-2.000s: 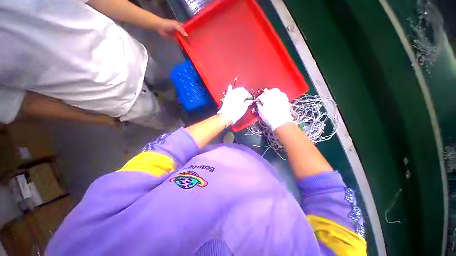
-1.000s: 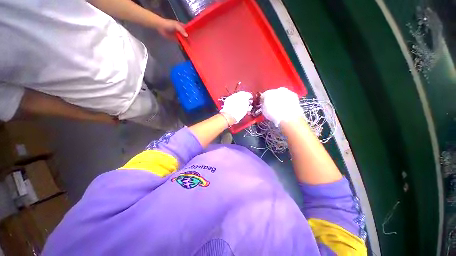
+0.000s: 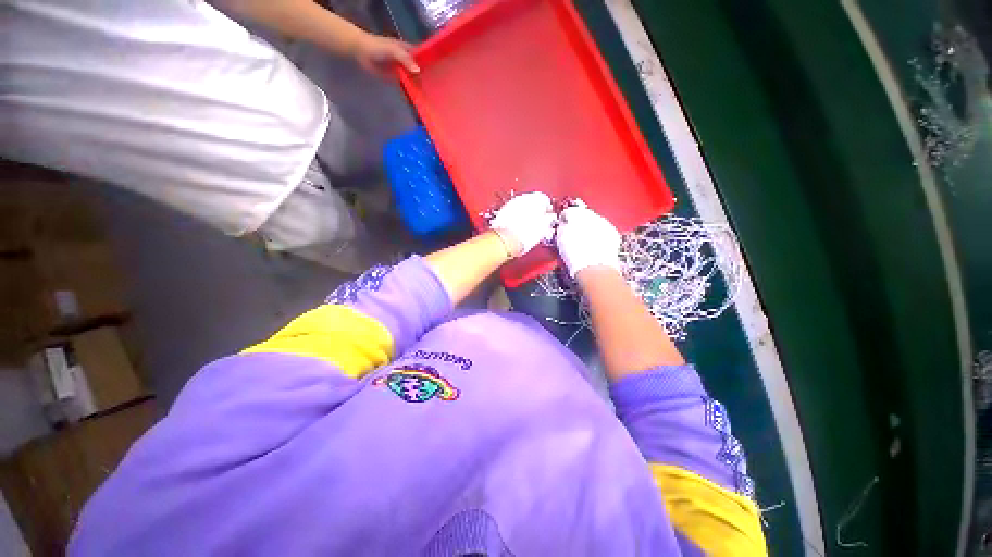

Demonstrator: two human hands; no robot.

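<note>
The shallow red plastic tray (image 3: 533, 103) lies slanted in front of me. My left hand (image 3: 524, 222), in a white glove, is closed around a clump of dark red leads (image 3: 562, 209) over the tray's near end; pale tips stick out past its fingers. My right hand (image 3: 589, 237), also gloved, is close beside it at the same clump, fingers bent onto it. The gloves hide most of the leads. A tangled pile of white wires (image 3: 680, 272) lies right of and below my right hand, with a tiny green spot in it.
Another person's hand (image 3: 388, 54) holds the tray's far left edge. A perforated blue plastic stool (image 3: 419, 183) stands left of the tray. Pale metal edging (image 3: 696, 169) separates the bench from a second green lane (image 3: 805, 218). Cardboard boxes (image 3: 103, 370) are at lower left.
My right hand and forearm have shifted left, exposing more of the white pile. My hands remain at the dark red leads. The view has shifted slightly.
</note>
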